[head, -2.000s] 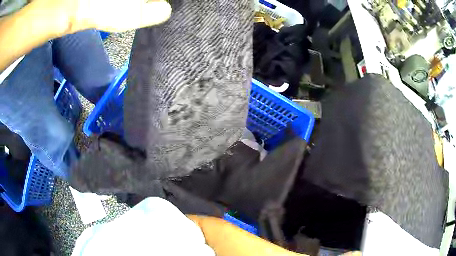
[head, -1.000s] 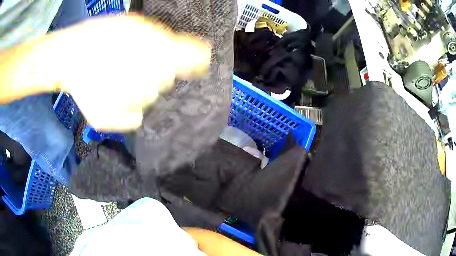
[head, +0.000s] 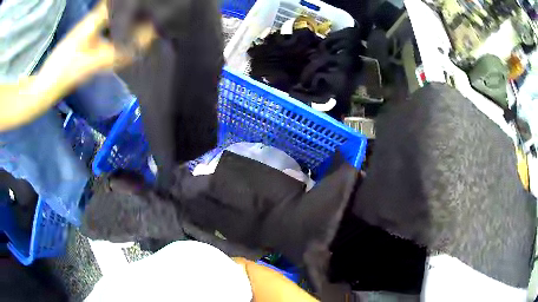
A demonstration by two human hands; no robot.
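A dark grey cloth piece hangs blurred at the upper left, pinched by a blurred hand whose arm enters from the left edge, apparently that of the person beside me. More dark cloth lies across the front of a blue crate. A large dark grey panel drapes over the table edge at right. A sleeve and bare forearm, apparently my left, show at the bottom; the hand is out of the picture. My right hand is out of the picture.
A person in jeans and a light green top is at the left. Another blue crate stands low at left. A white basket holds black cloth. The white table edge and cluttered machine parts are at upper right.
The other person's hand moved right and down, then back left with the cloth. The cloth swung left, uncovering more of the blue crate and white basket. A light green top came into view.
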